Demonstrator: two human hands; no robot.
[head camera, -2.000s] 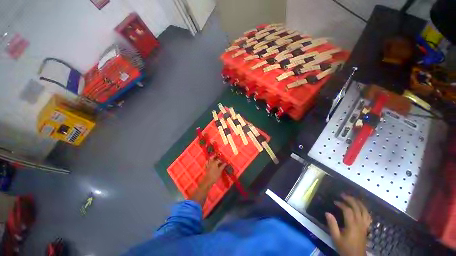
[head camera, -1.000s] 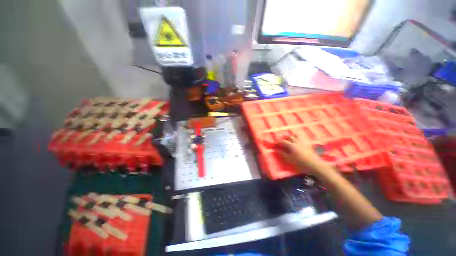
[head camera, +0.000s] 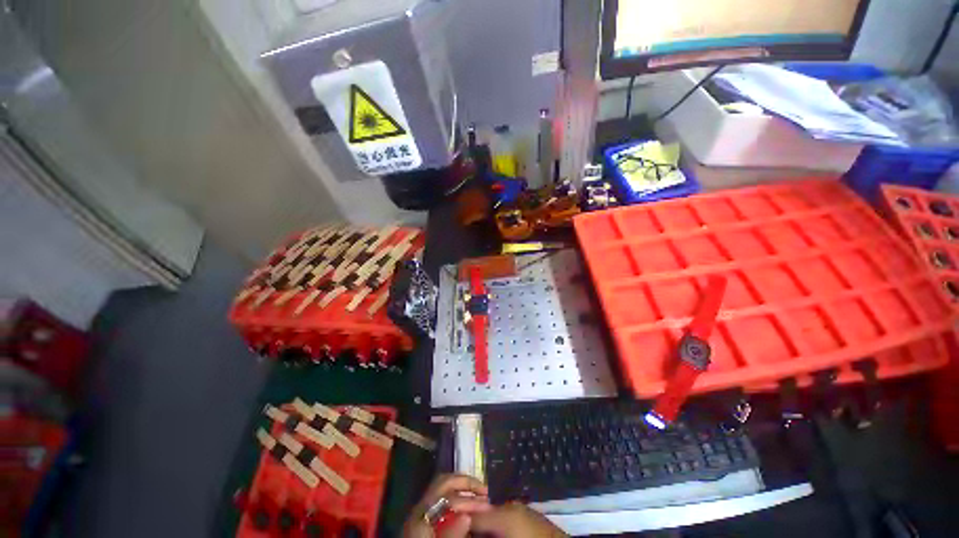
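My left hand (head camera: 450, 492) and my right hand (head camera: 517, 521) meet at the bottom edge, both partly cut off. Between their fingers is a small metal and red piece (head camera: 440, 512), seemingly a red-strap watch; most of it is hidden. One red-strap watch (head camera: 481, 342) lies lengthwise on the perforated plate (head camera: 526, 352), its head at the jig. Another red-strap watch (head camera: 693, 351) lies slanted across the front of the large red tray (head camera: 773, 273), its lower end over the edge. Cream-strap watches (head camera: 315, 429) lie across the lower-left red tray (head camera: 363, 489).
The laser head (head camera: 426, 184) hangs above the plate's back left. The stacked trays with cream watches (head camera: 331, 268) stand left. A keyboard (head camera: 620, 447) is in front of the plate. Dark watch parts hang at the right tray's front edge. A monitor (head camera: 736, 32) and white bin (head camera: 736, 131) are behind.
My right hand has left the large right tray and come to the bottom centre, where my left hand now shows too. A red-strap watch now lies visible on that tray. The view has shifted.
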